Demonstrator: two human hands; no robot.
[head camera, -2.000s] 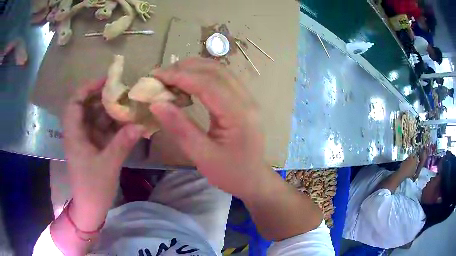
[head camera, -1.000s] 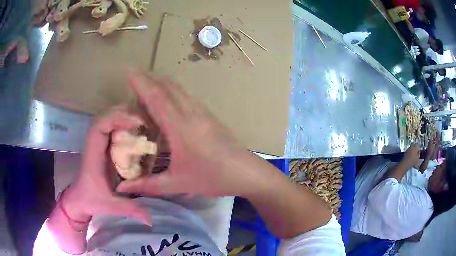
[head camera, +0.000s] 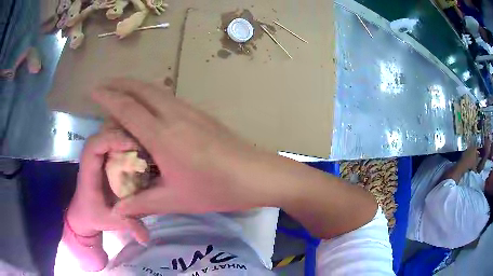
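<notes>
A tan figure piece (head camera: 125, 173) is cupped between my two hands, low at the left in front of my body, near the bench edge. My left hand (head camera: 94, 186) is curled around its left side, with fingers over the top and the thumb below. My right hand (head camera: 173, 153) covers its right side, fingers stretched over my left fingers and thumb along the bottom. Much of the piece is hidden by the hands, and the right hand is slightly blurred.
Cardboard (head camera: 259, 102) lies on the metal bench (head camera: 394, 108). It holds a white cap (head camera: 240, 30) with dark stains, thin sticks (head camera: 277, 41), a swab (head camera: 157, 26) and tan limbs (head camera: 78, 19). A blue crate (head camera: 401, 215) of limbs stands at right, beside a seated person (head camera: 448, 199).
The hands have come down and left, from pinching two tan pieces over the cardboard to closing around the piece near my body. The right hand now lies further over the left.
</notes>
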